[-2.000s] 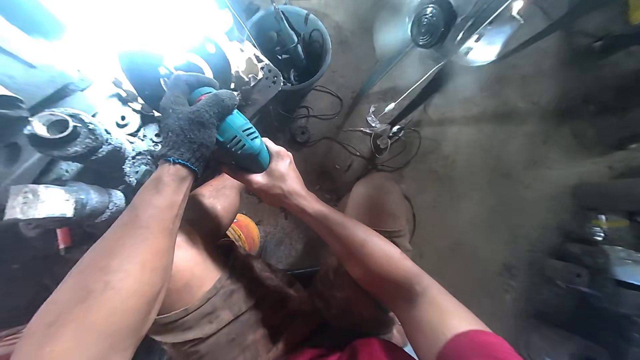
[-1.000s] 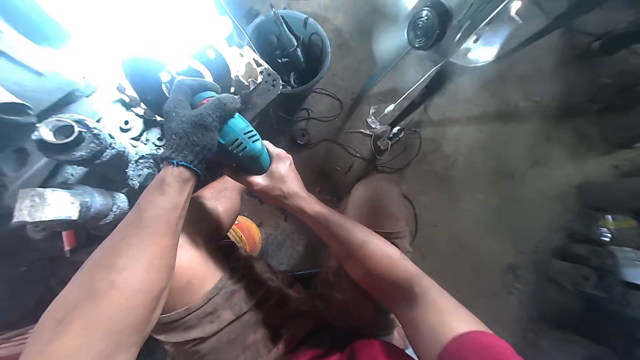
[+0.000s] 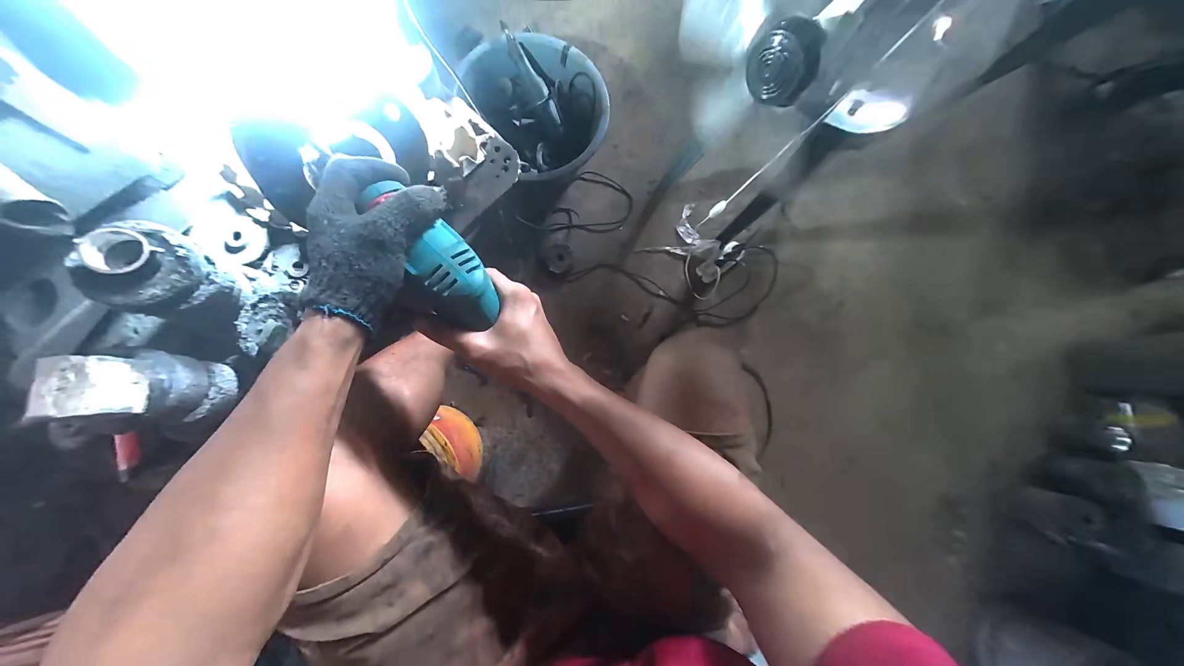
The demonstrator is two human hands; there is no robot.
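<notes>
My left hand (image 3: pixel 365 236), in a dark knitted glove with a blue cuff edge, is closed around the front of a teal power tool (image 3: pixel 449 268) with vent slots. Bare of any glove, my right hand (image 3: pixel 504 333) grips the rear end of the same tool. The tool's working end is hidden behind the glove and in glare. Just beyond the glove is a dark round part (image 3: pixel 268 166), close to a metal plate with holes (image 3: pixel 490 176). What the tool touches cannot be seen.
Greasy metal housings (image 3: pixel 148 268) and a cylindrical part (image 3: pixel 139 388) lie at the left. A bucket (image 3: pixel 599 111) holding tools stands beyond my hands. Cables (image 3: pixel 638 277) loop over the floor. An orange round object (image 3: pixel 455 442) sits between my legs. A clear panel-like thing with a black disc (image 3: pixel 784 60) is at upper right.
</notes>
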